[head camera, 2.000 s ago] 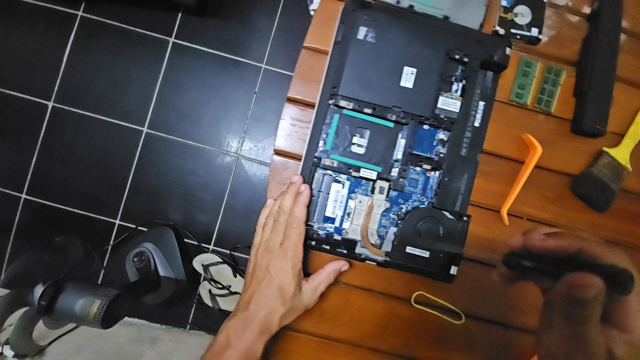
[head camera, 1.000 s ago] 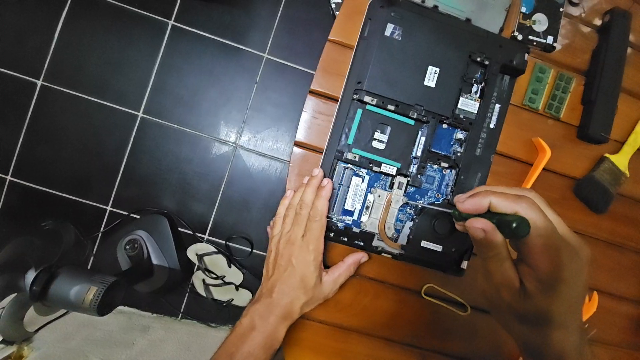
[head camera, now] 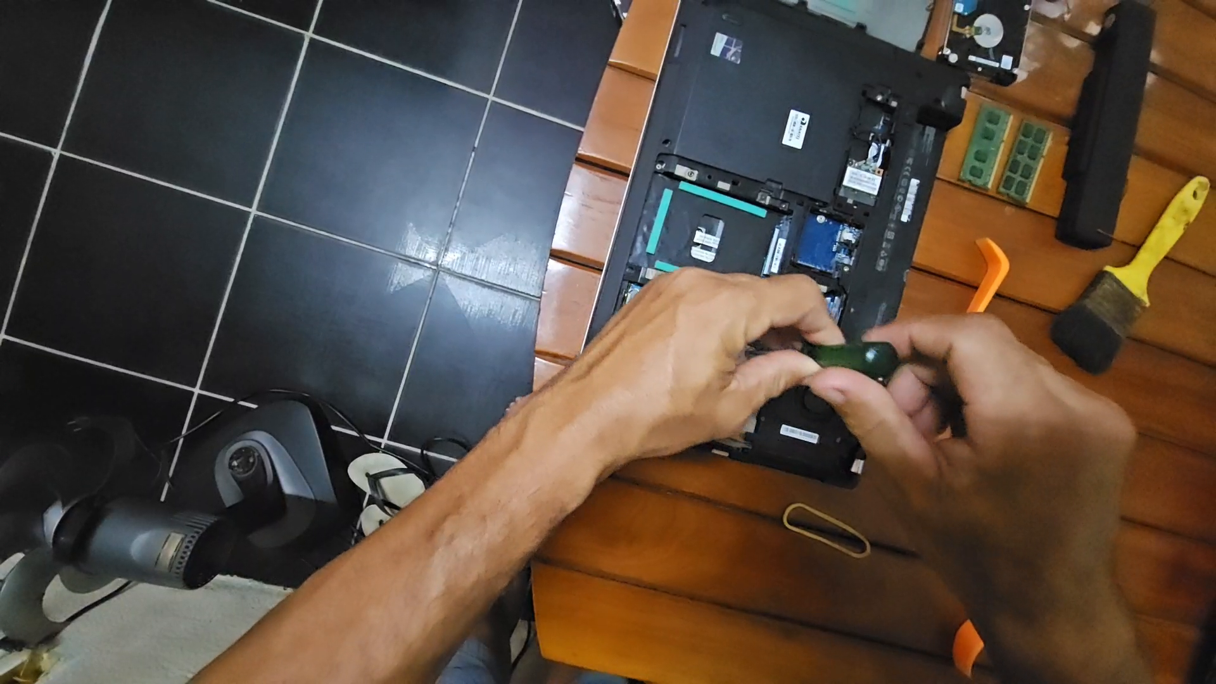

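Note:
An opened laptop base (head camera: 760, 123) lies underside up on the slatted wooden table, its inner parts exposed. Over its lower part, my right hand (head camera: 978, 408) grips the dark green handle of a screwdriver (head camera: 855, 358). My left hand (head camera: 703, 361) is bent over the laptop from the left, with thumb and forefinger at the front end of that handle; whether they pinch the tool is hard to tell. The shaft and tip are hidden by my left hand, as are the heat pipe and much of the board. Part of the fan housing (head camera: 798, 408) shows between my hands.
Right of the laptop lie an orange pry tool (head camera: 989, 275), two green memory modules (head camera: 1005, 152), a black laptop battery (head camera: 1107, 123), a yellow-handled brush (head camera: 1102, 313) and a hard drive (head camera: 985, 38). A rubber band (head camera: 826, 530) lies near the front. A fan (head camera: 142, 546) stands left, beyond the table.
My left hand has left the laptop's left edge and moved right, to the front end of the screwdriver handle. My right hand, away from the laptop two seconds ago, is now over it with the screwdriver.

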